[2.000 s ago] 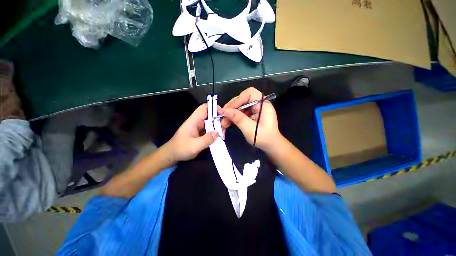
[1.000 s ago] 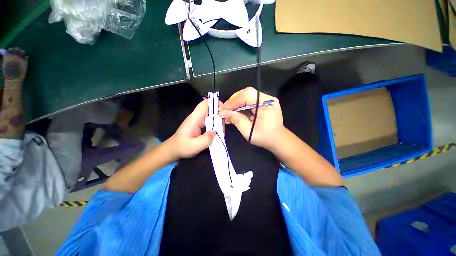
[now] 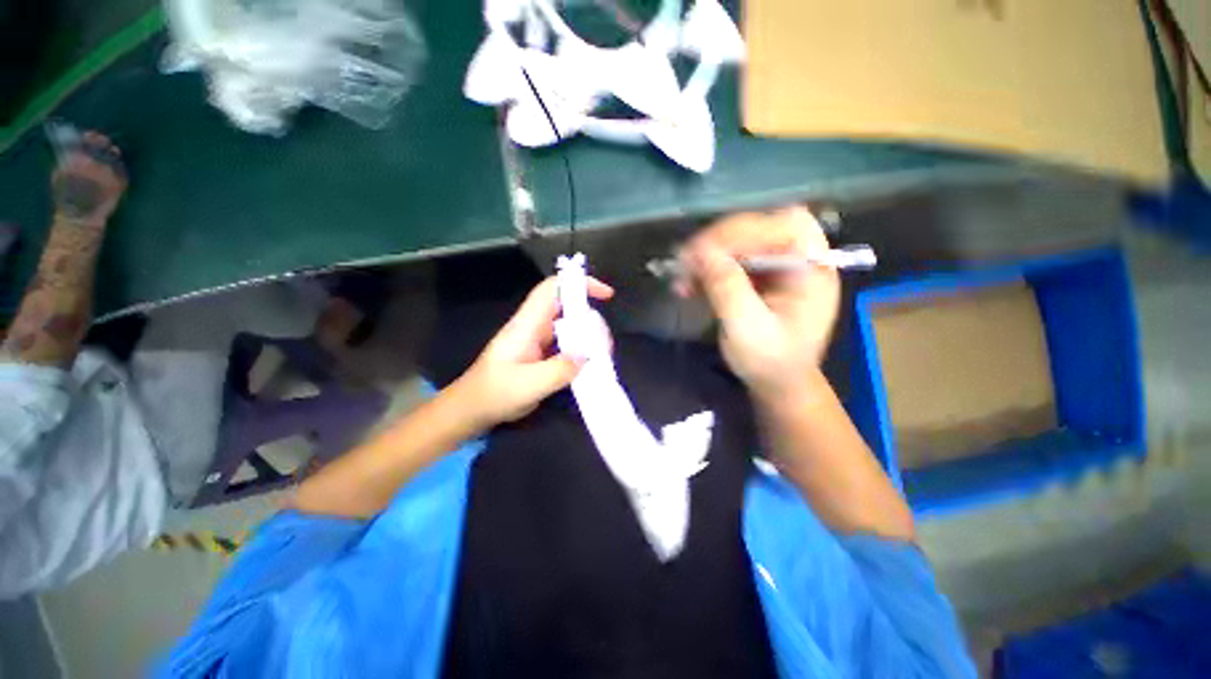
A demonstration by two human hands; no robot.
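My left hand pinches a white headband shell near its slotted arm end, above my lap. The shell's pointed ear hangs down toward me. A thin dark wire runs up from the arm end toward the bench. My right hand is blurred, to the right of the shell and apart from it. It holds a slim silvery tool, possibly tweezers, lying roughly level across the fingers. More white headband shells lie on the bench ahead.
The green bench spans the front, with a crumpled clear bag at left and a cardboard sheet at right. A blue tote lined with cardboard stands at right. Another person's forearm is at far left, above a dark stool.
My right hand has moved right and up, away from the shell, with the tool. My left hand still holds the shell, which has turned slightly. The other person's hand has moved further over the bench.
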